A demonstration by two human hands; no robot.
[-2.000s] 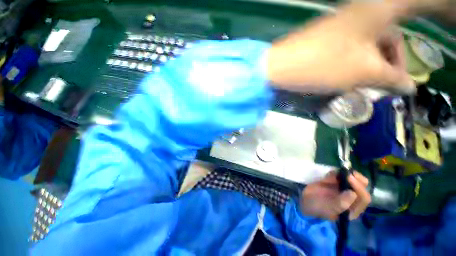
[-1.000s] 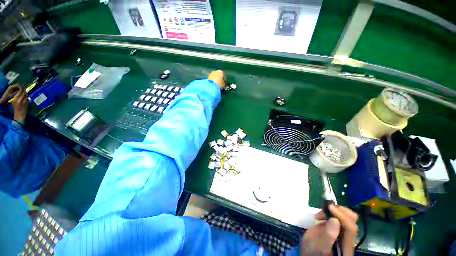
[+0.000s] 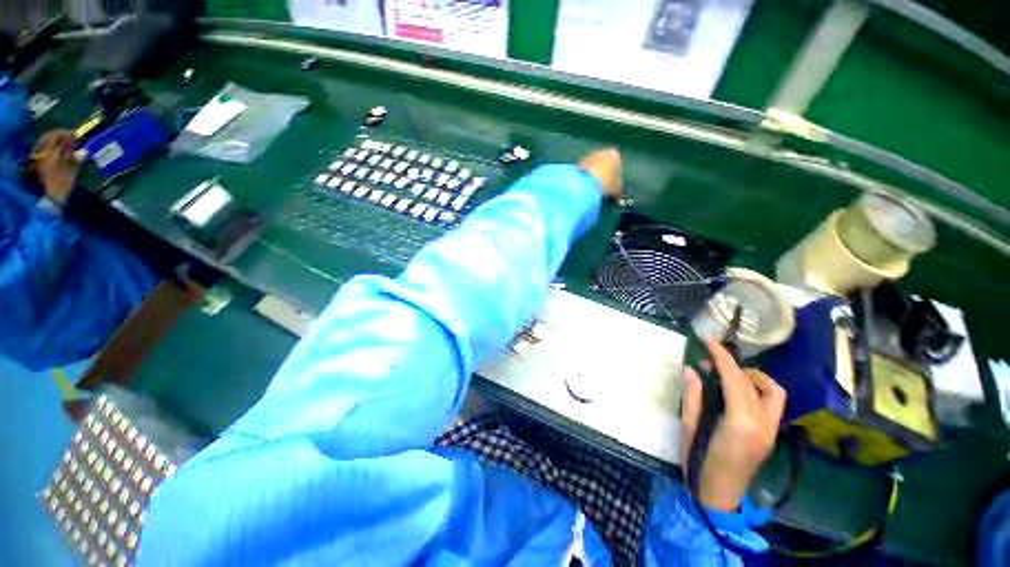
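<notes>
My left hand [image 3: 604, 173] reaches to the back of the bench, beside a small dark assembly [image 3: 624, 203]. Its fingertips are small and partly turned away, so I cannot tell whether they grip anything. My right hand [image 3: 740, 426] holds the soldering iron [image 3: 732, 323] upright, its tip end over or in the tip cleaner pot [image 3: 760, 312]. A round circuit board [image 3: 580, 385] lies on the white work sheet [image 3: 626, 368]. A few battery cells [image 3: 525, 340] show beside my left sleeve, which hides the rest of the pile.
A fume fan [image 3: 653, 275] stands behind the sheet. The blue soldering station [image 3: 814, 360] is at right. A tray of white cells [image 3: 404, 181] lies at upper left, with a clear bag [image 3: 238, 122] beyond. Another person's hand [image 3: 55, 164] is at far left. My left sleeve crosses the bench.
My left hand has moved right along the back of the bench, from one small dark assembly to another. My right hand has brought the iron up to the cleaner pot. The view has shifted.
</notes>
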